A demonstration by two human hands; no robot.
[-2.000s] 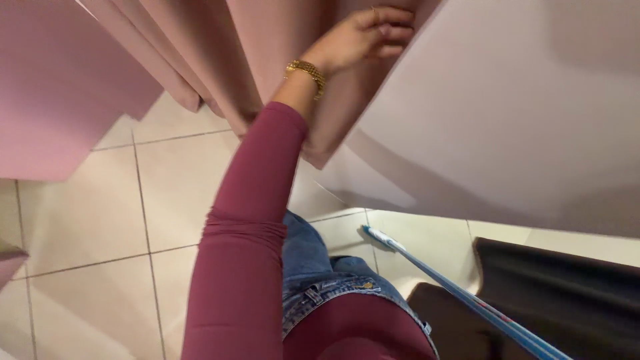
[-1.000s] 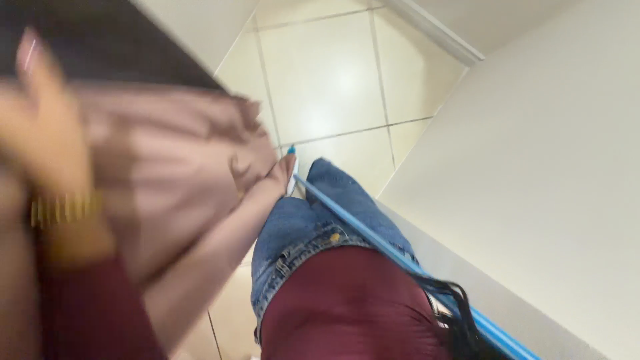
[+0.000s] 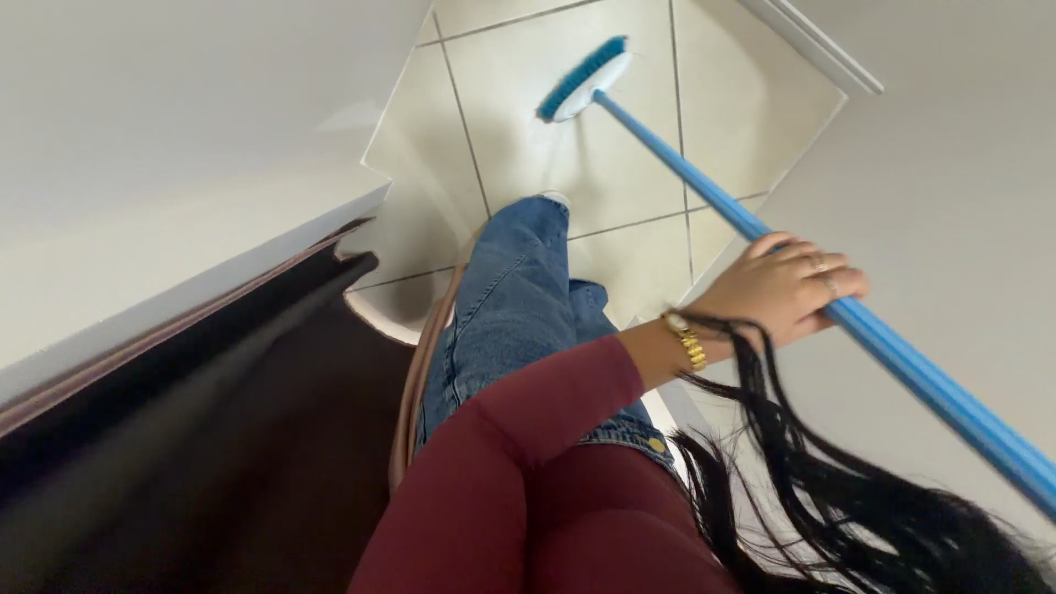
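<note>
My left hand, with rings on its fingers and a gold watch at the wrist, is closed around the blue handle of a broom. The handle slants from the lower right up to the broom's head. That head, white with teal bristles, is over the tiled floor beyond my feet. Long black hair hangs across my wrist. My right hand is out of view.
Pale walls stand on the right and the upper left. A dark curtain with a pinkish edge hangs at the left, against my jeans. Light tiles with dark joints cover the floor.
My left hand was at the pink curtain at the left one second ago; now it is across my body on the broom handle. The broom's head has moved away from my feet.
</note>
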